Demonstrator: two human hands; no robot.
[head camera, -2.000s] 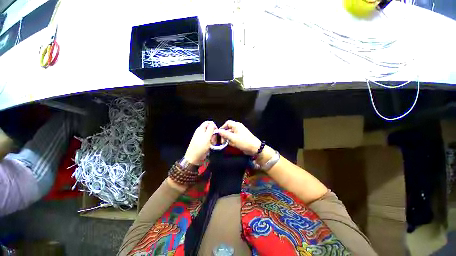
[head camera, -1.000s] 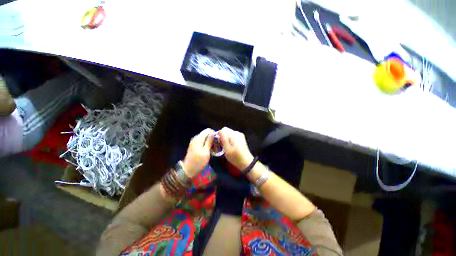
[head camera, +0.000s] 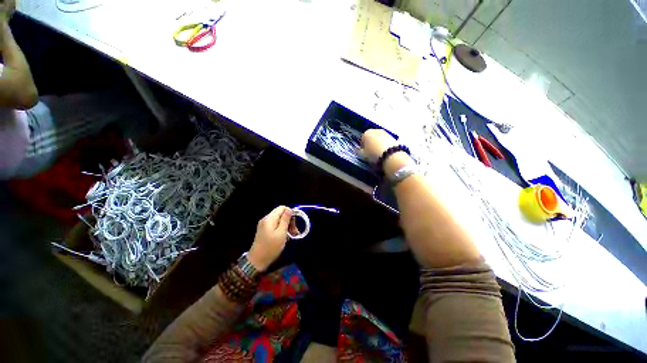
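Note:
My left hand (head camera: 271, 235) holds a white cable coil (head camera: 303, 223) between thumb and fingers over my lap, with a short tail pointing right. My right hand (head camera: 374, 145) reaches into the right part of the black tie box (head camera: 321, 153) on the bench. White twist ties (head camera: 338, 142) lie in the box, left of my fingers. The fingertips are down in the box, so whether they grip a tie cannot be told. The smartphone (head camera: 385, 196) is mostly hidden under my right forearm.
Finished coils (head camera: 135, 216) heap in a carton (head camera: 113, 289) low at left. Scissors (head camera: 196, 37) and a cardboard sheet (head camera: 379, 42) lie on the bench. At right are loose cables (head camera: 507, 241), red-handled pliers (head camera: 487, 150) and a yellow tape roll (head camera: 538, 203). A person's arm (head camera: 15, 74) shows at left.
My right hand has left the coil and moved up and right into the tie box. My left hand alone keeps the coil. The view has turned, showing more of the bench at right.

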